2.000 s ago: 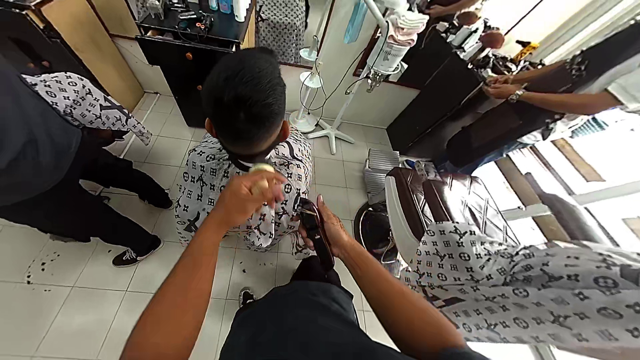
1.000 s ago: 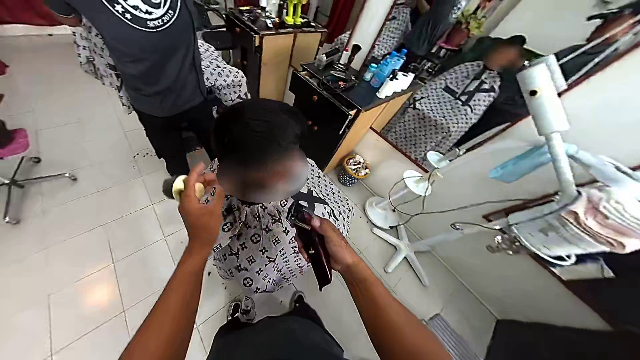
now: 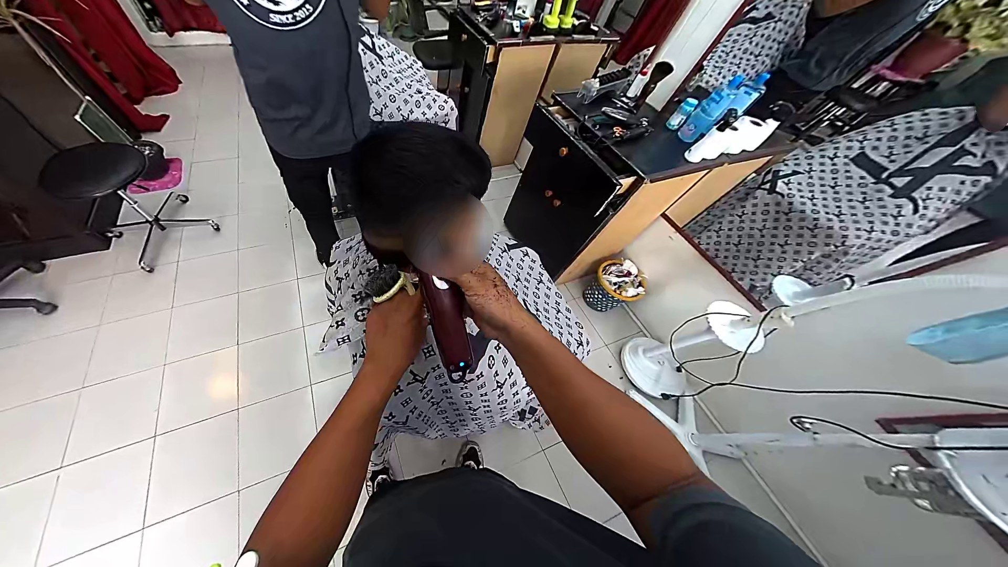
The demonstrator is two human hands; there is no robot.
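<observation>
A person with short black hair (image 3: 417, 161) sits draped in a white patterned barber's cape (image 3: 504, 386). My left hand (image 3: 394, 327) holds a neck-duster brush (image 3: 386, 283) with dark bristles and a pale handle, close below that person's head. Beside it, my right hand (image 3: 490, 298) holds dark red hair clippers (image 3: 449, 327), their top end up by the lower side of the head and a small blue light at the lower end. The clippers' blade is hidden. Bits of cut hair stick to my right hand. My two hands are close together.
Behind the seated person stands a co-worker in a dark shirt (image 3: 303, 79). A black-topped cabinet (image 3: 661, 161) holds bottles and tools. A waste basket (image 3: 605, 298), a white stand (image 3: 685, 425) with cables and a mirror (image 3: 858, 181) are at the right. A black stool (image 3: 93, 169) stands left.
Both hands have come together below the seated person's head. The clippers have risen from in front of the cape to the head, and the brush has moved in from the left. The view has turned.
</observation>
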